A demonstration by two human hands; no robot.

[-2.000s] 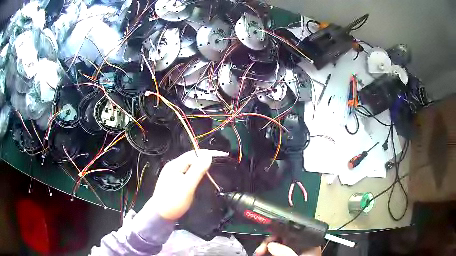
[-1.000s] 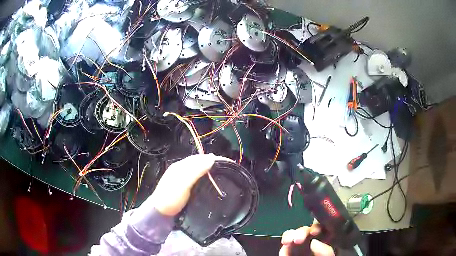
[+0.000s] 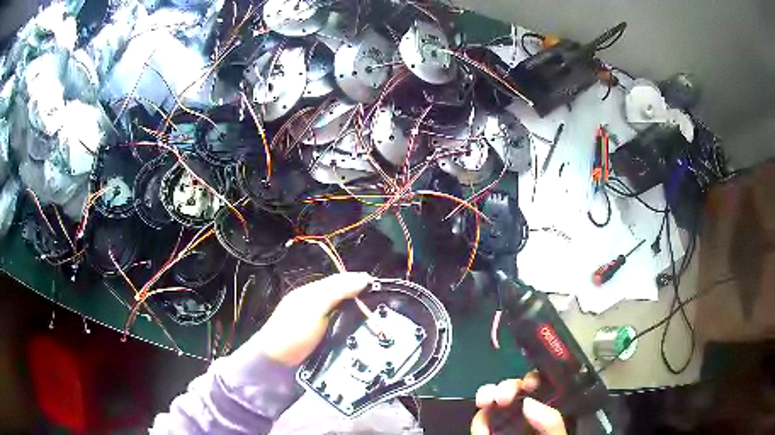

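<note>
My left hand grips the left edge of a round black housing at the front of the bench. A pale plate with small dark screws or posts shows inside it. Wire leads run from its inside, under my left hand and out over the bench. My right hand, partly cut off by the lower edge, holds the dark glue gun with a red label. Its nozzle points up and left, to the right of the housing and apart from it.
Many black housings with tangled leads lie behind. Metal discs are heaped at the back, bagged units at left. Right side: white paper, screwdriver, solder spool, black box and cables. Pink-handled cutters lie beside the gun.
The gun has moved from the housing's leads to the right. My left hand has raised and tilted the housing, and its inside plate now shows. The free lead ends have shifted downward.
</note>
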